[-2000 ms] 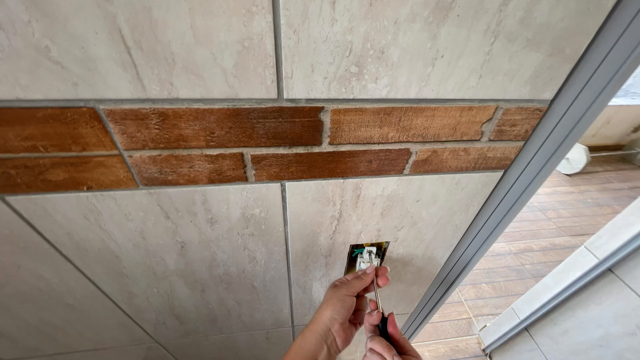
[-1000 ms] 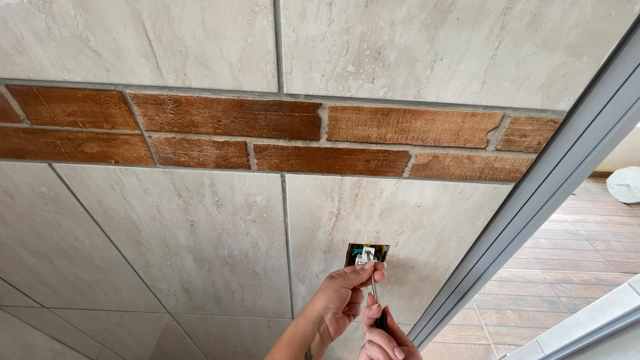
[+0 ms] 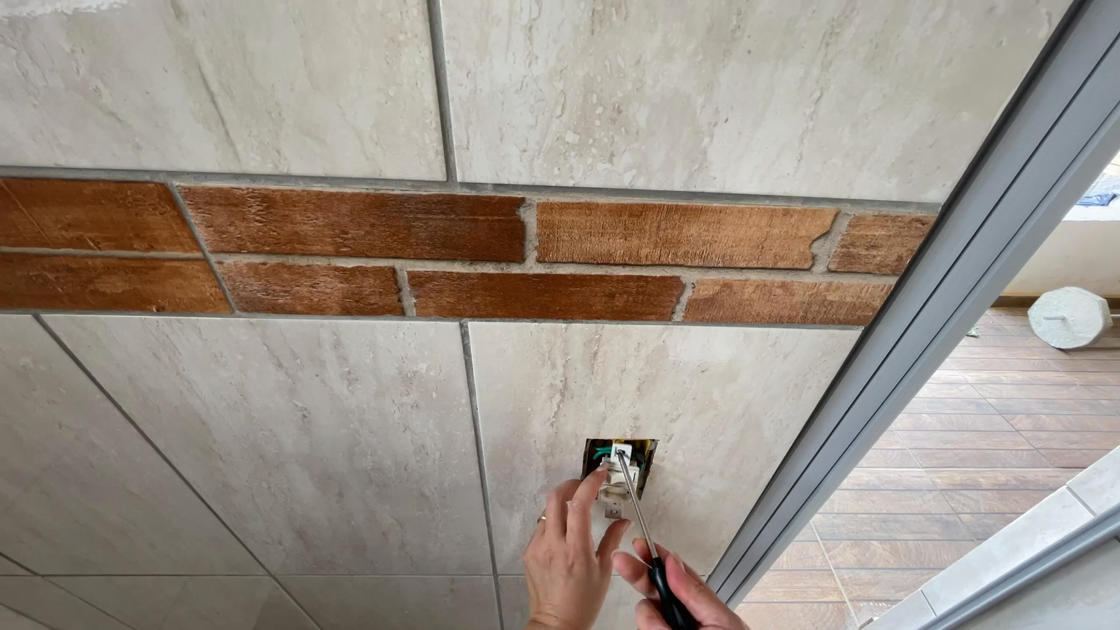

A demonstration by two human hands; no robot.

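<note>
A rectangular electrical wall box (image 3: 649,448) is set in a pale tile, with green and other wires inside. At its opening sits a white electrical outlet module (image 3: 620,477) on a mounting frame. My left hand (image 3: 570,556) is at the lower left of the box, its index fingertip at the module's left side and its thumb apart below. My right hand (image 3: 691,595) grips the black handle of a screwdriver (image 3: 648,534), whose shaft slants up to the left. The tip meets the upper part of the module; the screw itself is too small to make out.
A band of brown brick-look tiles (image 3: 549,296) crosses the pale tiled wall. On the right a grey metal door frame (image 3: 901,315) runs diagonally. Beyond it lie a wood-look floor (image 3: 945,499) and a whitish faceted object (image 3: 1068,318).
My left hand's fingers have spread from their earlier pinch near the screwdriver's tip, and more of the module and shaft shows. My right hand still holds the screwdriver.
</note>
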